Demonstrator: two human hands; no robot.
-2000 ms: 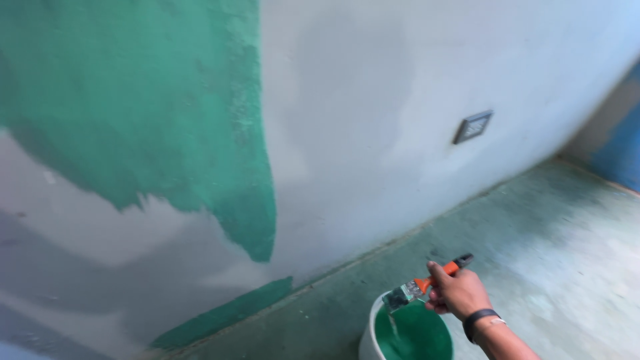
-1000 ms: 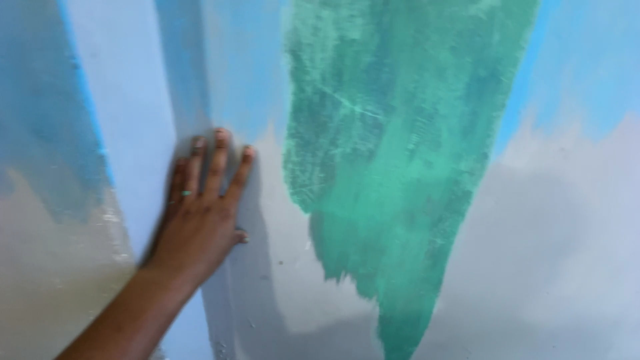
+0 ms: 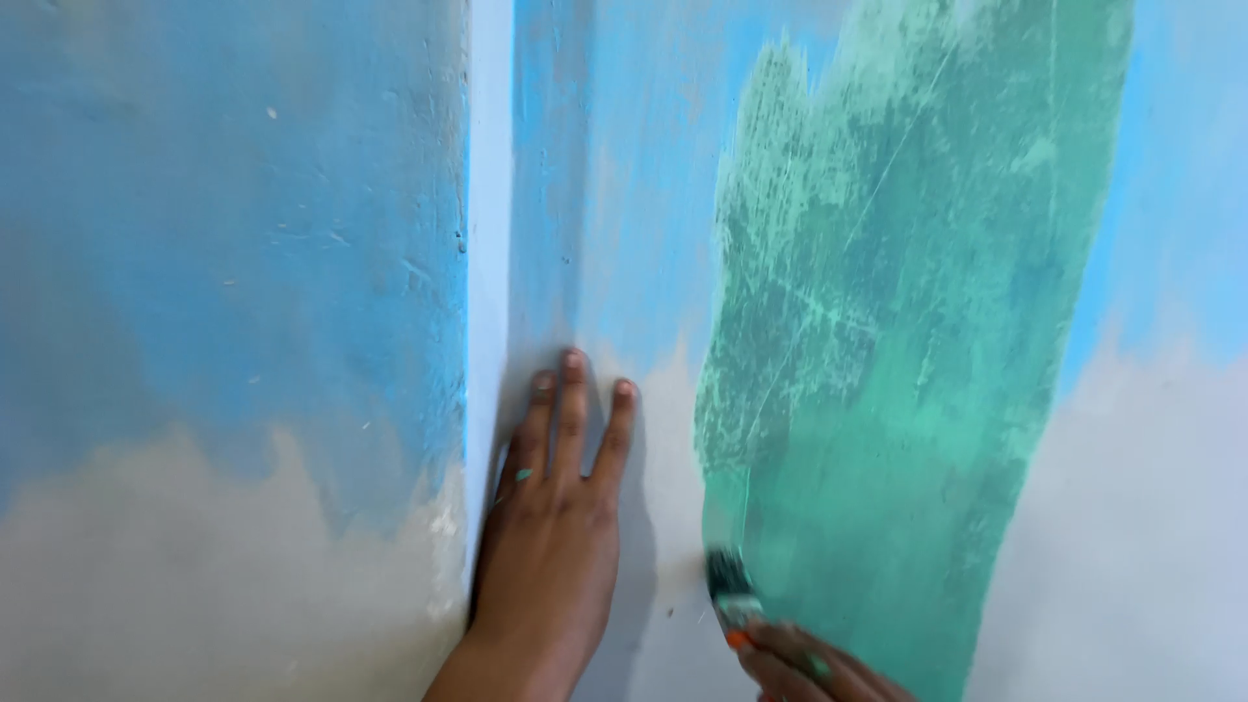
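My left hand (image 3: 551, 526) lies against the wall beside a vertical corner edge, its fingers apart and pointing up, with a spot of green paint on one finger. At the lower right, my right hand (image 3: 814, 668) grips a paintbrush (image 3: 736, 595) with an orange handle and dark bristles. The bristles touch the wall at the left edge of a green painted area (image 3: 877, 468). Part of the handle is hidden in my fingers. Green paint also marks my right hand.
Left of my left hand, a pale vertical strip (image 3: 489, 195) runs along the corner. Beyond it is a wall face (image 3: 244, 244), blue above and grey below. Blue and grey wall surface (image 3: 1141, 487) also lies right of the green area.
The view has swung from the floor and bucket to the wall. My right hand, over the bucket with the brush two seconds ago, now has the brush on the wall. My left hand stays against the wall.
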